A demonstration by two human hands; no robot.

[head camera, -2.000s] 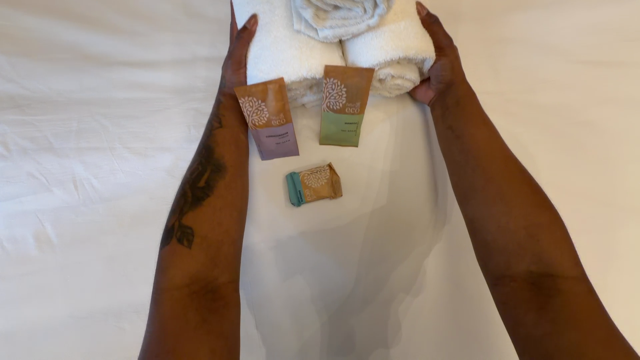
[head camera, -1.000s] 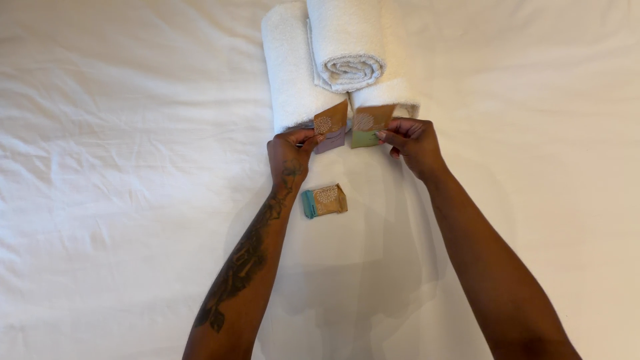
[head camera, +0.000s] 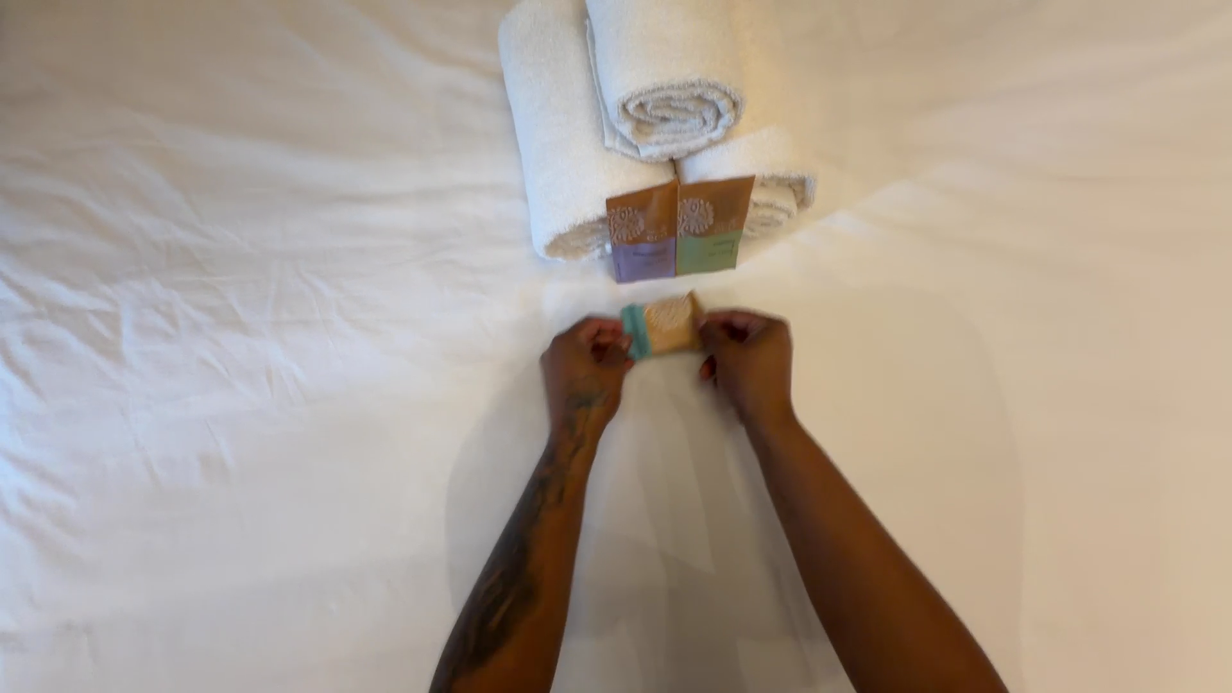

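A small wrapped bar point(head camera: 669, 325), brown with a teal end, lies between my two hands. My left hand point(head camera: 587, 361) pinches its teal end, and my right hand point(head camera: 749, 358) grips the brown end with the fingertips. Just beyond it, a brown and purple packet point(head camera: 643, 234) and a brown and green packet point(head camera: 713, 226) lean side by side against the rolled towels. One white rolled towel point(head camera: 674, 87) rests on top of a left rolled towel point(head camera: 558, 135) and a right rolled towel point(head camera: 770, 178).
A white bed sheet point(head camera: 241, 433) spreads under everything, with wrinkles at the left. The towel stack runs up to the top edge of the view.
The two packets, lying apart two seconds ago, now stand side by side against the towels. Both hands have let them go, moved nearer and taken the wrapped bar by its ends.
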